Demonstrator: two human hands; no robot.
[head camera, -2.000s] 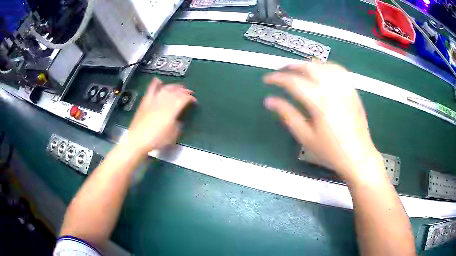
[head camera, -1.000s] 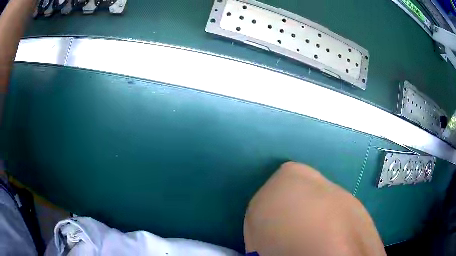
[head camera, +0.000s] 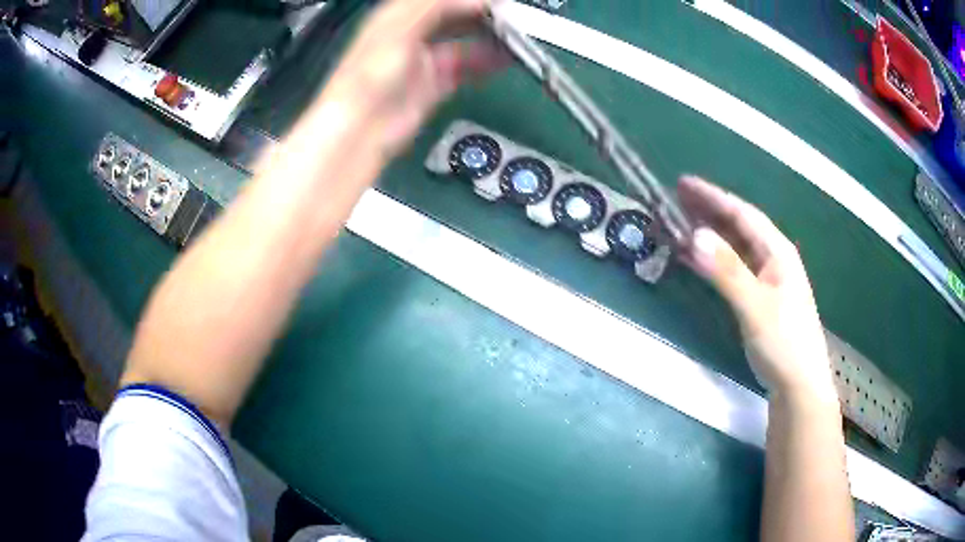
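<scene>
My left hand (head camera: 429, 64) and my right hand (head camera: 735, 265) hold a long, thin metal plate (head camera: 593, 122) between them, one at each end. The plate is seen nearly edge-on and slants down to the right, above the belt; its faces are hidden. Below it on the green belt (head camera: 423, 222) lies a four-position jig (head camera: 551, 196) with a lobed edge and four round parts with black rims and pale centres. The plate's right end overlaps the jig's right end in view; whether they touch I cannot tell.
A pale guide rail (head camera: 529, 305) runs along the belt's near side. A jig block (head camera: 138, 182) stands at left, below the machine's red button (head camera: 169, 89). A cover plate with holes (head camera: 868, 392) lies at right. A red bin (head camera: 906, 74) is at far right.
The view has swung back left and up from the near bench. Both hands now hold the metal plate; two seconds ago they were apart over the belt. The black-ringed jig is now fully visible.
</scene>
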